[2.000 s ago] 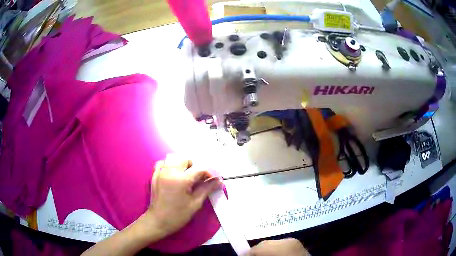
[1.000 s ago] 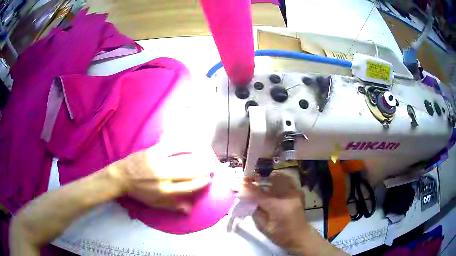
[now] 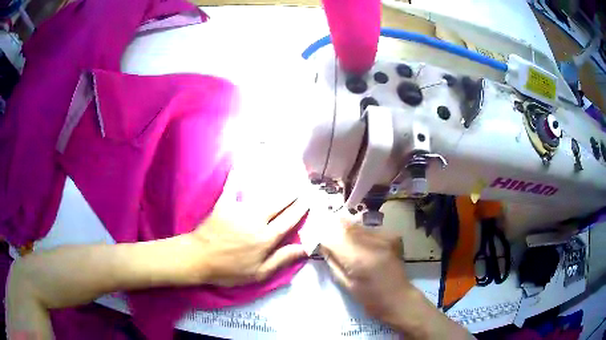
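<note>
A magenta garment panel (image 3: 179, 159) lies on the white table left of the needle, its edge under my hands. My left hand (image 3: 256, 242) lies flat on the panel, fingers toward the presser foot (image 3: 327, 187). My right hand (image 3: 365, 255) is just right of it, fingertips low at the cloth edge by the presser foot. A small piece of the white strip (image 3: 313, 247) shows between my hands; glare and blur hide what the right fingers grip. The white HIKARI sewing machine (image 3: 458, 153) stands above and to the right.
More magenta panels (image 3: 46, 133) are heaped at the left. A magenta strip (image 3: 355, 33) hangs before the machine head. An orange scrap (image 3: 460, 259), black scissor handles (image 3: 493, 252) and a dark scrap (image 3: 538, 265) lie at the right. A blue tube (image 3: 438, 45) runs behind the machine.
My right hand has come up from the lower edge to the needle area with the white strip. My left hand lies flatter on the panel. The view has shifted, and the machine appears farther right.
</note>
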